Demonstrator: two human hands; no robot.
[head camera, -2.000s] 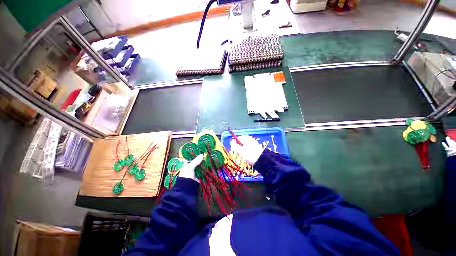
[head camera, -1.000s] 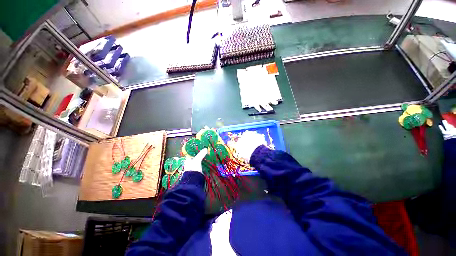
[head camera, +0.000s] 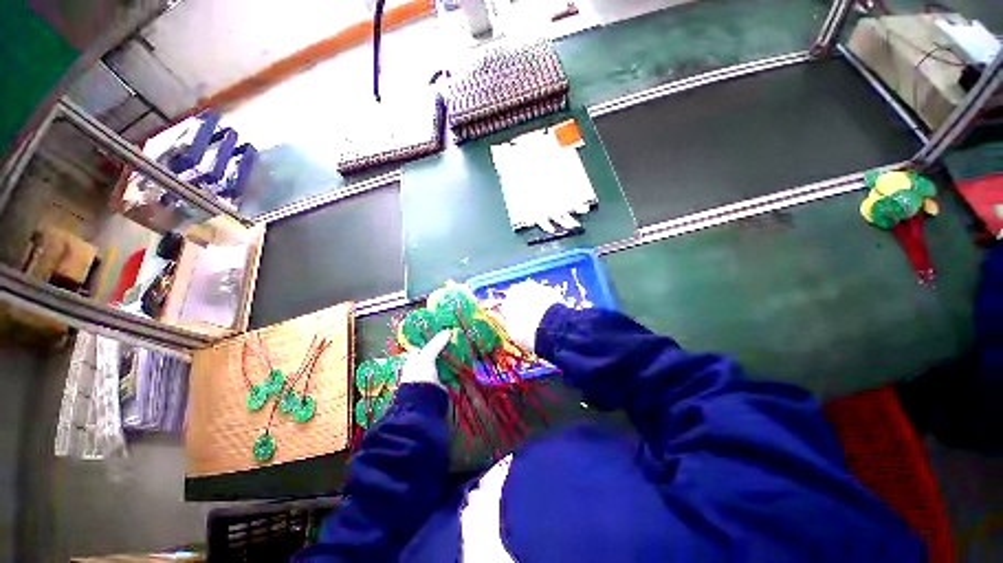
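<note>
My left hand (head camera: 426, 361), in a white glove, holds a fanned bunch of green round circuit boards (head camera: 466, 330) with pale yellow backs. Red and dark lead wires (head camera: 495, 412) hang from the bunch towards me. My right hand (head camera: 525, 311), also gloved in white, is at the bunch's right side, over the blue parts tray (head camera: 599, 288). Its fingers are blurred, and I cannot tell whether they hold anything. Small cream parts (head camera: 572, 288) lie in the tray. More green boards (head camera: 374, 377) lie on the bench left of my left hand.
A cardboard sheet (head camera: 209, 412) with several wired boards lies at left. Papers (head camera: 539, 176) with white gloves on them lie behind the tray. Studded racks (head camera: 508, 88) stand at the back. Another board bunch (head camera: 900, 200) lies at far right. A red basket (head camera: 889, 456) is below.
The view has turned and shifted. My right hand has moved from over the tray's middle to its left part, close against the bunch. The red-handled tool seen earlier at my right hand no longer shows.
</note>
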